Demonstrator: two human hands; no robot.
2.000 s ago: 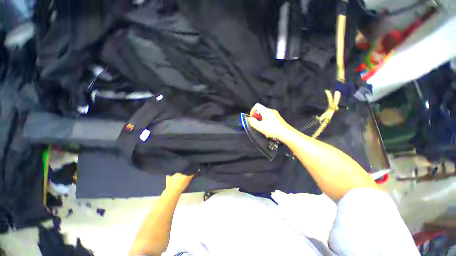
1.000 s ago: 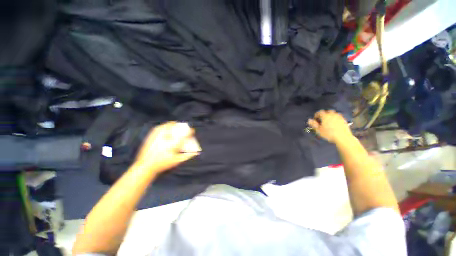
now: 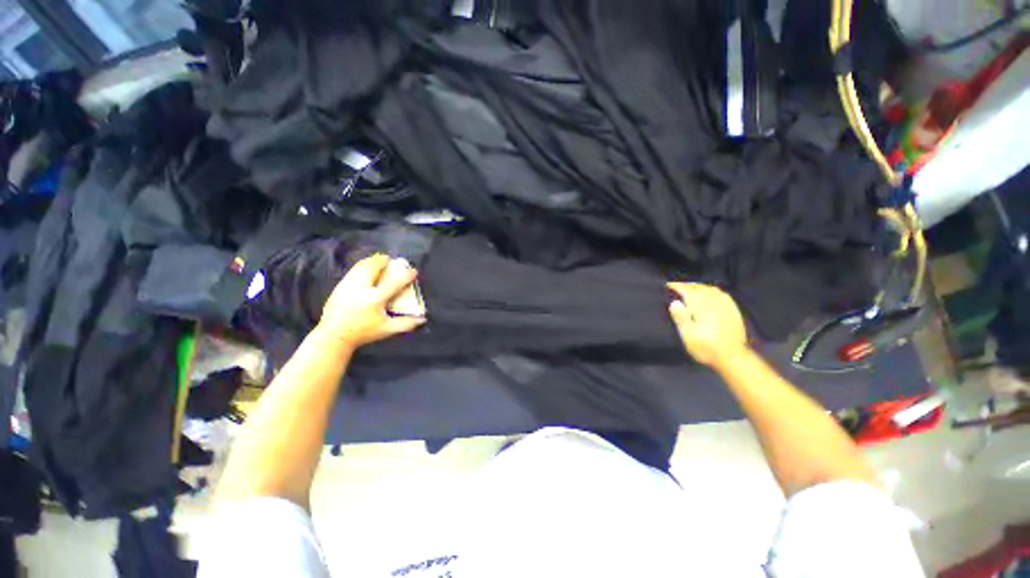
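A dark garment (image 3: pixel 542 305) lies stretched left to right over the dark grey table pad (image 3: pixel 395 412), with part of it hanging over the near edge. My left hand (image 3: pixel 367 303) is closed on a small cream-white block (image 3: pixel 407 289) at the garment's left part. My right hand (image 3: pixel 712 322) has its fingers curled at the cloth's upper edge on the right and appears to pinch it. The steam iron (image 3: pixel 855 344), with a red part, rests on the table's right end, out of my hands.
A large heap of dark garments (image 3: pixel 508 102) lies behind the work, with a shiny strip (image 3: pixel 736 85) on it. A tan hose (image 3: pixel 855 102) hangs at the right. A red tray-like piece (image 3: pixel 898 418) is under the table's right end. Dark clothes (image 3: pixel 90 327) hang at the left.
My right hand has let go of the iron and moved onto the cloth. My left hand now holds the cream-white block. The garment has shifted, with a part now over the near edge.
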